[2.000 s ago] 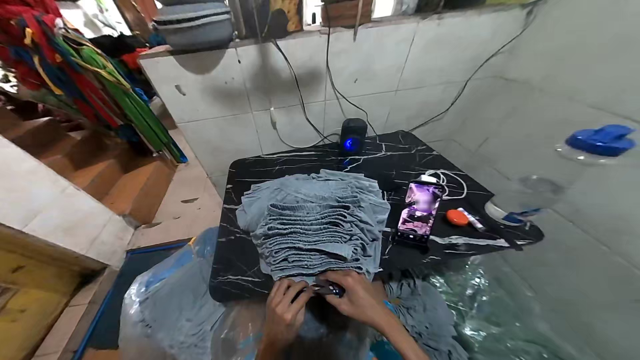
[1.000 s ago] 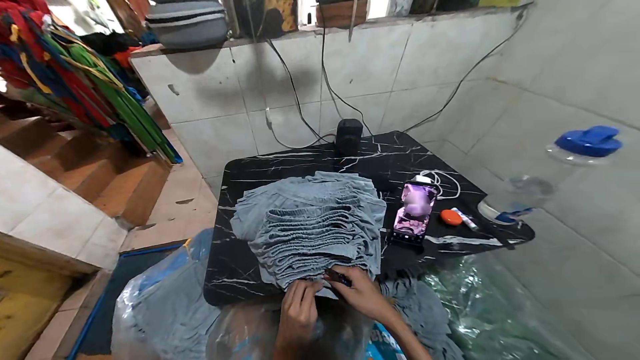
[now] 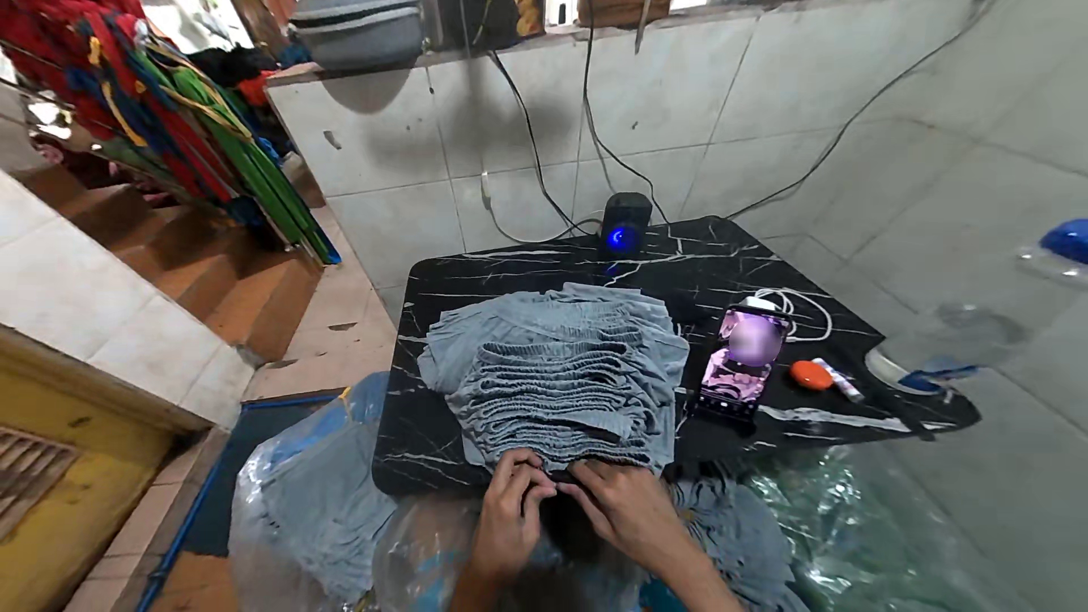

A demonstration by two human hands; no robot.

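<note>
A pile of grey-blue gathered fabric pieces (image 3: pixel 561 374) with ruffled, elastic-like edges lies in overlapping rows on a black marble-patterned table (image 3: pixel 425 442). At the pile's near edge, my left hand (image 3: pixel 514 501) has its thumb and fingertips pinched on the lowest piece of fabric. My right hand (image 3: pixel 625 506) is just beside it, fingers curled over the same edge, the thumbs almost meeting. Whether the right palm hides a small dark tool cannot be told. More grey fabric (image 3: pixel 739 527) hangs below the table edge at the right.
A phone (image 3: pixel 739 361) showing a picture, a white cable (image 3: pixel 820 319), an orange round object (image 3: pixel 810 375) and a small tube (image 3: pixel 840 380) are at the right. A black speaker (image 3: pixel 625 225) stands behind. Plastic bags (image 3: pixel 314 501) flank the table; a clear bottle (image 3: pixel 977 336) is far right.
The small dark tool seen in my right hand earlier no longer shows clearly. My hands have come together at the fabric's near edge. The speaker's blue light is lit again.
</note>
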